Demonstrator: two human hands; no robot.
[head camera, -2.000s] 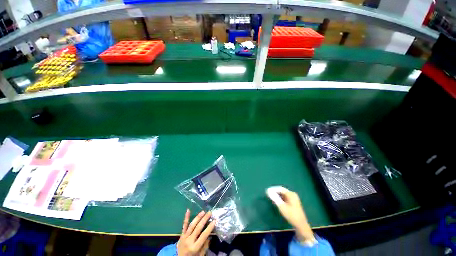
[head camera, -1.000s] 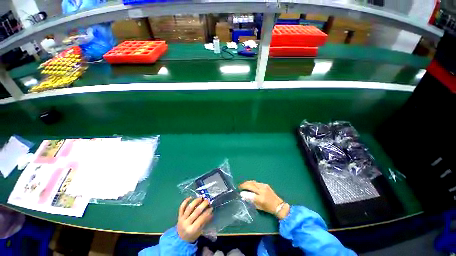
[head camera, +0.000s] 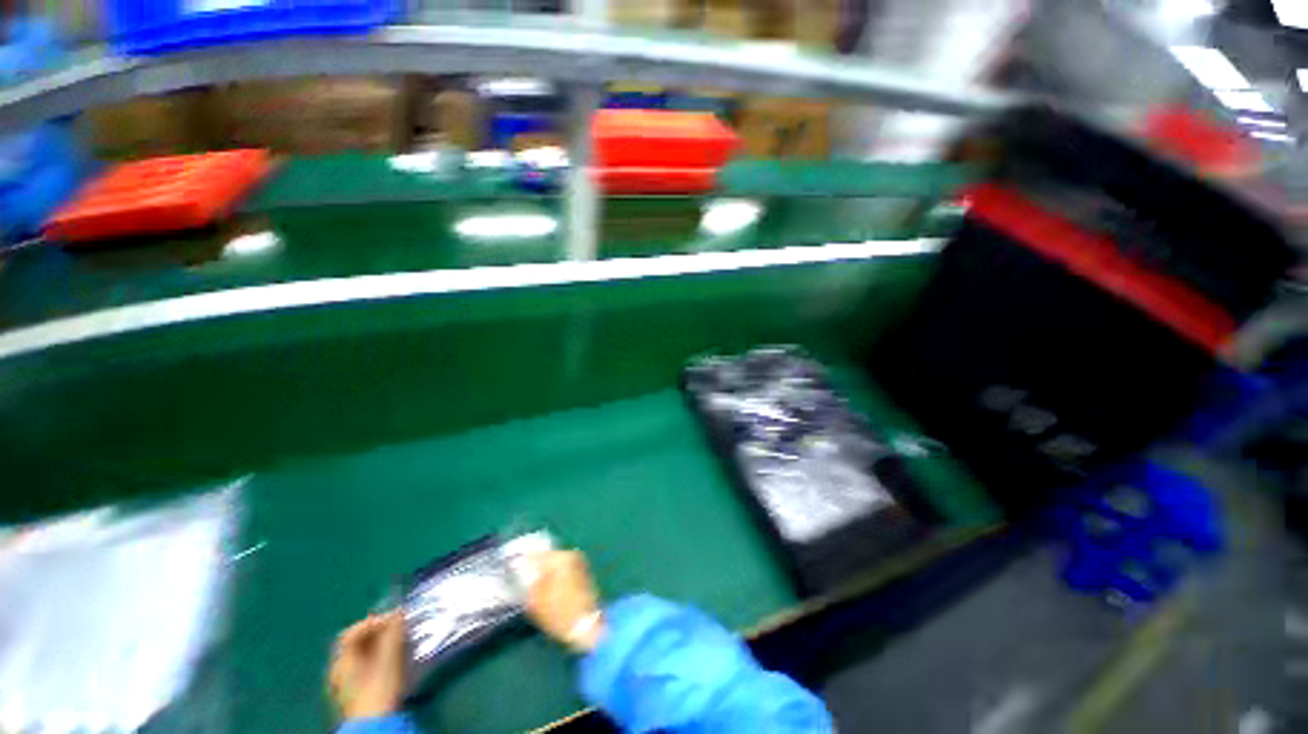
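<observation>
The bagged electronic unit (head camera: 456, 602) is a blurred dark block in shiny clear plastic, low in the view, left of the middle. My left hand (head camera: 370, 663) grips its left edge. My right hand (head camera: 560, 591) is at its right end, with a small white piece (head camera: 529, 545) at the fingertips. The black tray (head camera: 846, 552) lies to the right, its far part covered by shiny bagged units (head camera: 775, 399). The picture is blurred, so the bag's opening cannot be made out.
White sheets (head camera: 108, 617) lie at the left. Stacked black trays (head camera: 990, 359) with a red layer stand at the right end. A blue stool (head camera: 1140, 531) is beyond the bench edge. Orange-red trays (head camera: 161, 194) and a blue bin (head camera: 251, 22) are behind the rail (head camera: 430, 281).
The view has swung to the right, so bench things sit further left. My left hand now grips the unit's left edge. The unit's screen no longer shows clearly.
</observation>
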